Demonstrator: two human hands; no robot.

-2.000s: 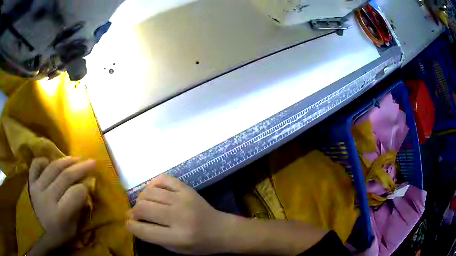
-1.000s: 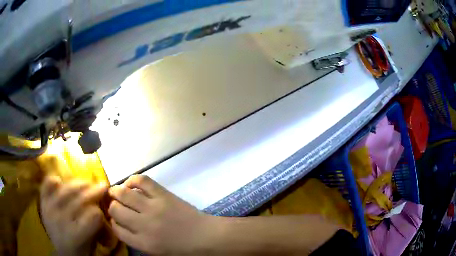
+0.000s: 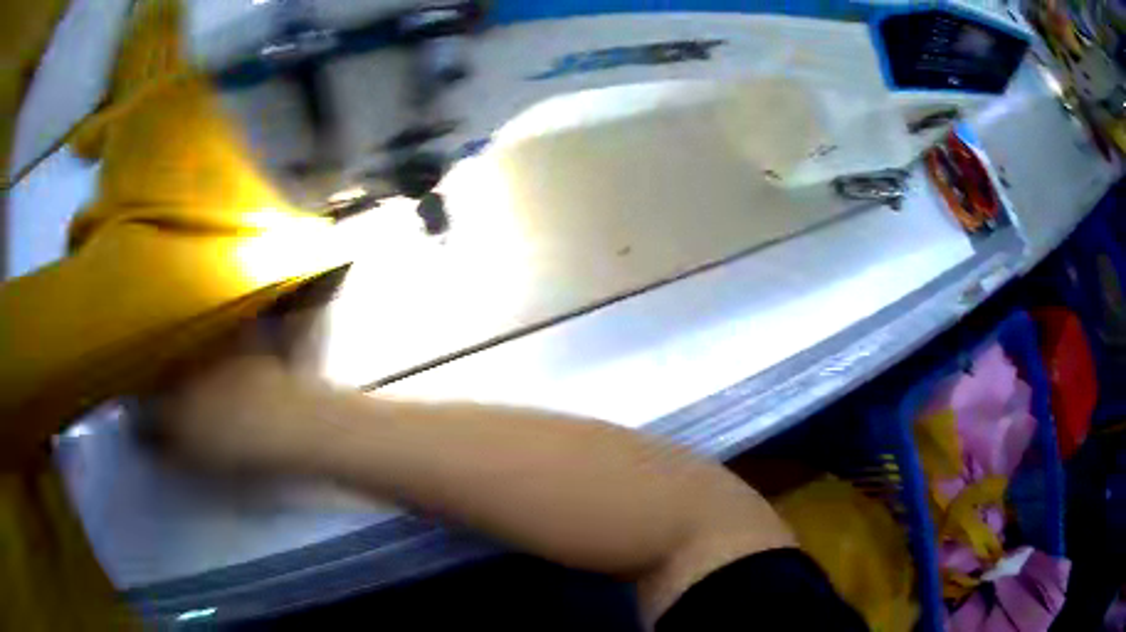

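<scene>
The mustard-yellow cloth [image 3: 161, 278] lies at the left, raised and folded, reaching past the brightly lit needle area and hanging over the table's front edge. My right hand [image 3: 229, 414] is blurred at the cloth's lower edge; its fingers are partly hidden, and I cannot tell if they hold the cloth. My left hand is not in view. The white sewing machine head [image 3: 593, 62] with blue stripe stands above, its needle end blurred. A lamp glare lies on the machine bed [image 3: 605, 198].
A ruler strip [image 3: 766, 407] runs along the front table edge. An orange-red round object [image 3: 962, 185] lies at the table's right. A dark control panel [image 3: 951, 52] is above it. A blue crate [image 3: 916, 494] holds pink cloth [image 3: 992, 414]; yellow cloth [image 3: 852, 543] lies beside it, a red object [image 3: 1067, 377] behind.
The view has shifted left, so the machine appears farther right. The cloth has swung up and left, away from the front of the needle. My right hand moved left; my left hand left the picture.
</scene>
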